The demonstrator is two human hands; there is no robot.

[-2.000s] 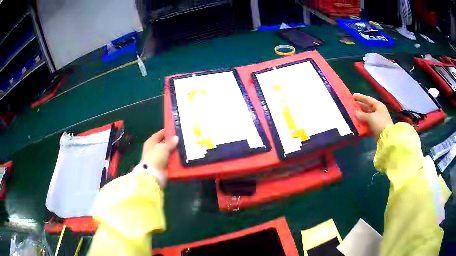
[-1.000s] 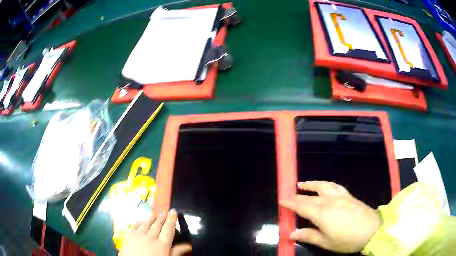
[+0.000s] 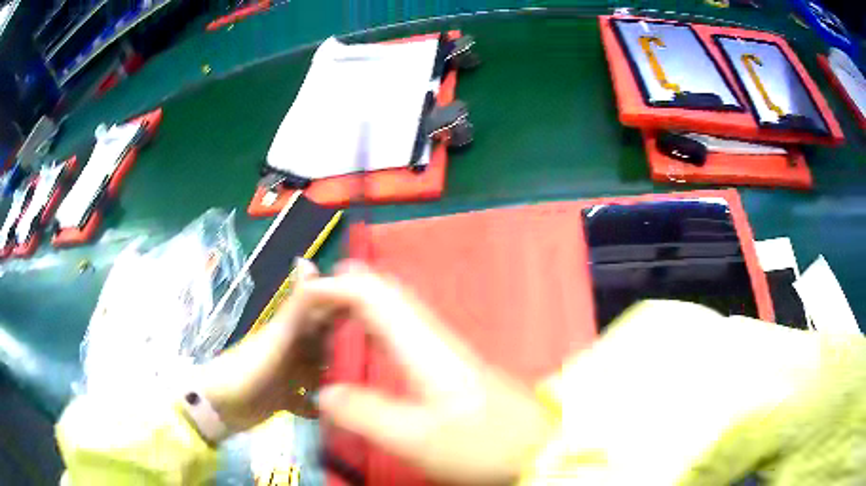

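Note:
The red foam tray [image 3: 475, 275] lies in front of me, its left part showing bare red foam. A glossy black display module [image 3: 669, 256] lies face up in its right part, its lower end hidden by my right sleeve. Another display module [image 3: 349, 351] stands nearly edge-on over the tray's left side, blurred and reddish. My left hand [image 3: 271, 356] is closed on it from the left, fingers partly hidden. My right hand [image 3: 446, 399], blurred, grips it from the right, thumb and fingers at its edge.
Left are a clear plastic bag [image 3: 161, 294], a black-and-yellow strip [image 3: 285, 256] and orange-yellow flex cables [image 3: 275, 456]. Behind stand a white-covered tray [image 3: 361, 104] and a stacked tray [image 3: 631, 85] with two silver-backed modules. White sheets [image 3: 826, 294] lie right.
The left display module has come up from lying flat in the tray to nearly edge-on. Both hands have taken hold of it, my right hand moving left from the right module.

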